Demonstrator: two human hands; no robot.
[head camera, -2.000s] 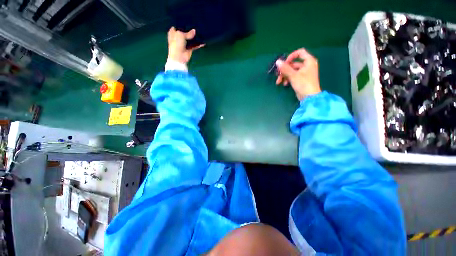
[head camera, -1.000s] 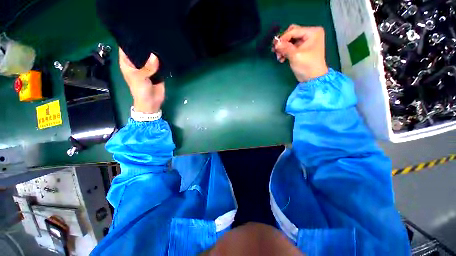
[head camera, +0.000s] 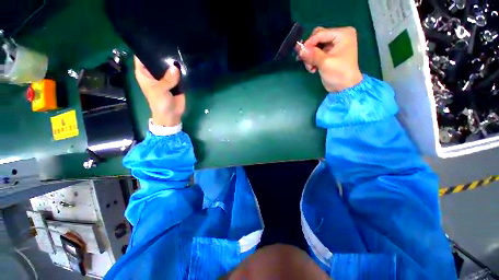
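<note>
A black panel or plate stack (head camera: 219, 38) lies at the top middle of the view, its far part cut off by the frame edge. My left hand (head camera: 160, 87) grips its near left corner, thumb on top. My right hand (head camera: 331, 57) pinches a black binder clip (head camera: 288, 41) by its silver handles. The clip's black bar is at the panel's right edge; I cannot tell if it touches. The white clip bin (head camera: 402, 60), heaped with black-and-silver clips, stands to the right of my right hand.
Clipped black pieces (head camera: 109, 126) with silver handles lie left of my left hand on the green bench mat (head camera: 246, 128). Further left are an orange box with a red button (head camera: 44, 95), a yellow label (head camera: 64, 124) and a whitish container (head camera: 24, 64). A white-grey machine (head camera: 82, 219) stands lower left.
The black panel has come nearer with my left hand since the oldest frame. The clip in my right hand is now at the panel's right edge. The view has shifted.
</note>
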